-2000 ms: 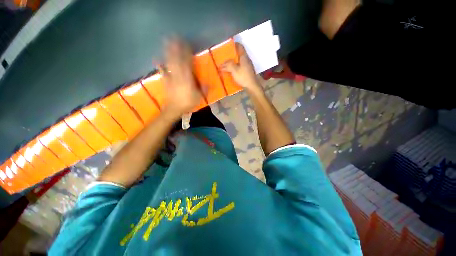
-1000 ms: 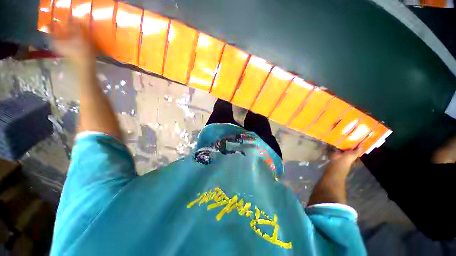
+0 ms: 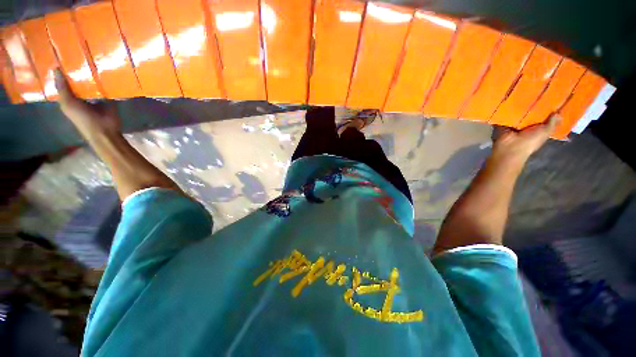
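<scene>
A long row of orange cartons [image 3: 286,59], pressed side by side, spans the top of the head view, with white showing at its right end. My left hand [image 3: 87,111] holds it near the left end, thumb on the front face and the other fingers hidden. My right hand [image 3: 523,139] holds it near the right end, thumb along the lower edge and its other fingers mostly hidden beneath.
A dark green surface [image 3: 558,31] shows behind the row at the upper right. The worn floor [image 3: 244,157] with white scraps lies below the row. Blurred dark blue items [image 3: 572,282] are at the lower right, and a dark blurred area is at the lower left.
The view has turned. The row was slanted with its right end lower and now lies nearly level, closer to me. My left hand has moved from a blurred place over the row to its left end.
</scene>
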